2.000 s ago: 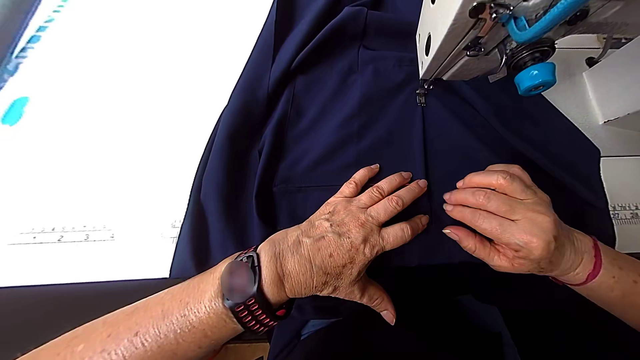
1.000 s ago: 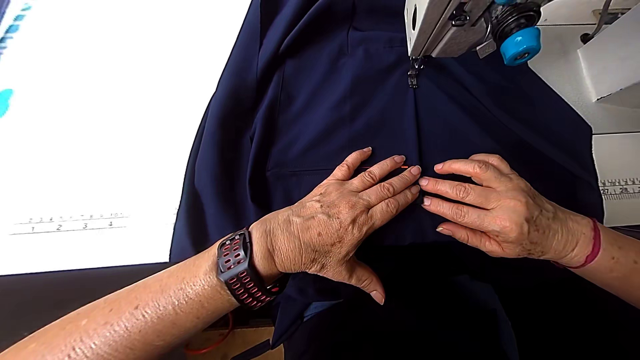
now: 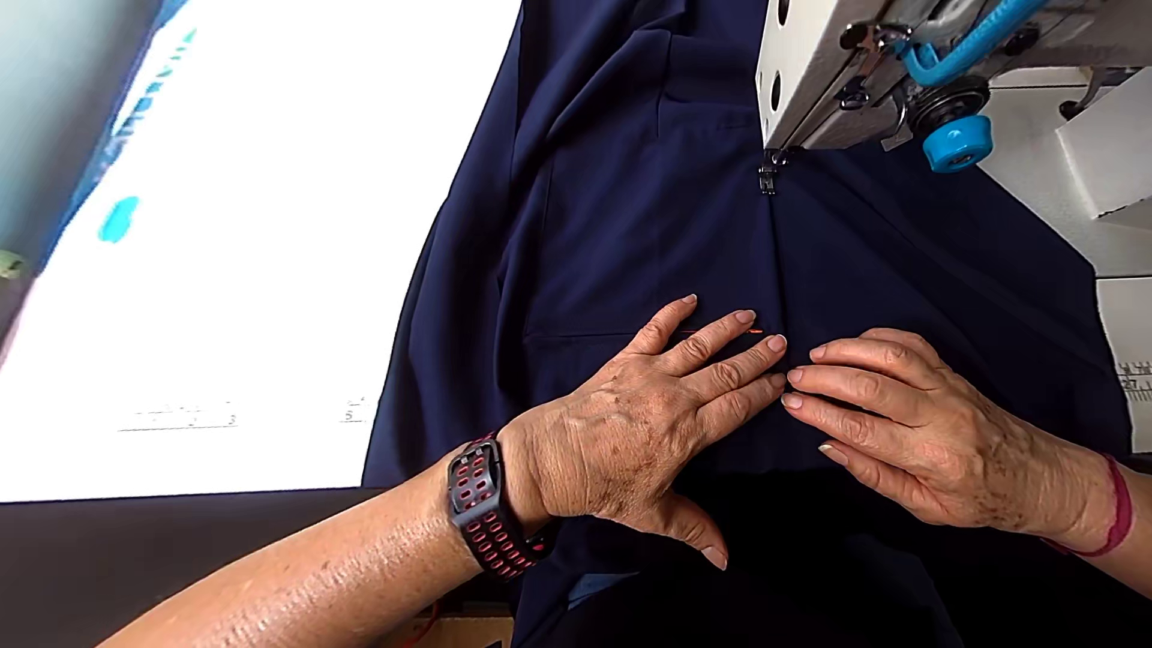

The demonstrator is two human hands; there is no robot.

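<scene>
Dark navy fabric (image 3: 648, 234) lies under the presser foot (image 3: 768, 176) of a sewing machine (image 3: 837, 72). A seam or fold runs from the foot toward my hands. My left hand (image 3: 639, 414) rests flat on the fabric left of that line, fingers spread, with a watch with a perforated band (image 3: 490, 508) on the wrist. A short orange-red mark or thread (image 3: 754, 331) shows by its fingertips. My right hand (image 3: 927, 432) is on the fabric at the right of the line, fingers slightly bent and fingertips almost at those of my left hand.
A bright white table surface (image 3: 270, 270) with printed ruler marks lies at the left. Another ruler scale (image 3: 1136, 382) shows at the right edge. The machine head, with its blue knob (image 3: 958, 144), overhangs the fabric at the upper right.
Both hands have stayed on the fabric beside the line. The orange-red mark, not seen in the oldest frame, shows by my left fingertips. The view has shifted somewhat.
</scene>
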